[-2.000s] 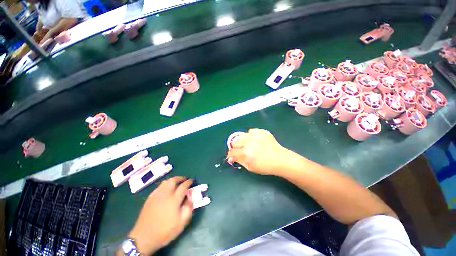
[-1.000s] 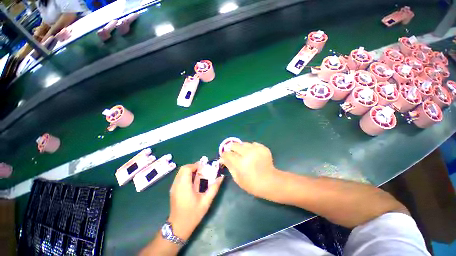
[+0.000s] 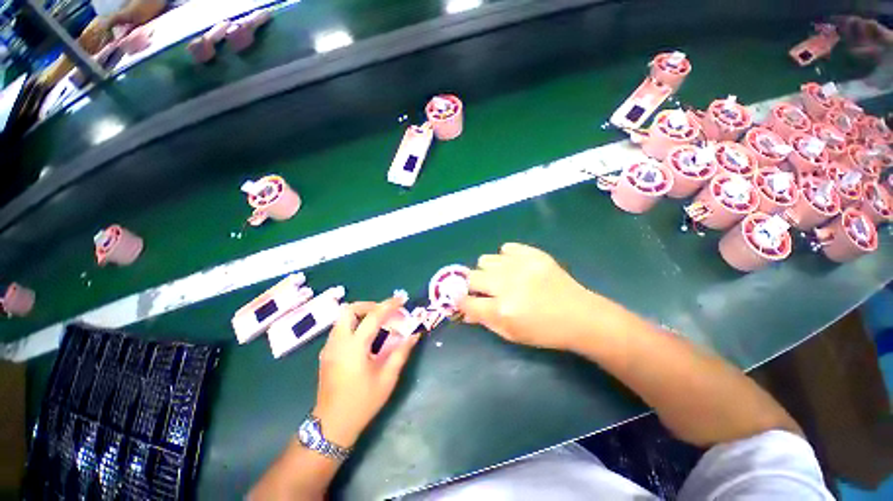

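Observation:
My left hand [image 3: 360,357], with a watch on the wrist, holds a pink handle [image 3: 389,335] with a dark window, partly covered by the fingers. My right hand [image 3: 519,298] holds a pink fan head [image 3: 449,286] at its side, open spoked end facing up. Lead wires [image 3: 429,317] show between the head and the end of the handle. The two parts are close together; whether they touch is unclear. Two more pink handles [image 3: 305,323] lie side by side on the worktop left of my hands.
A black tray [image 3: 122,421] lies at left. Many pink fan heads [image 3: 755,242] cluster at right. Beyond the pale strip [image 3: 372,232], the green belt carries single heads [image 3: 274,199] and heads with handles [image 3: 410,155]. Another person's hands [image 3: 98,34] show top left; a blurred hand shows top right.
My left hand has picked up the handle from the worktop and brought it beside the head in my right hand. The belt's parts have shifted right in view. A hand has appeared top right.

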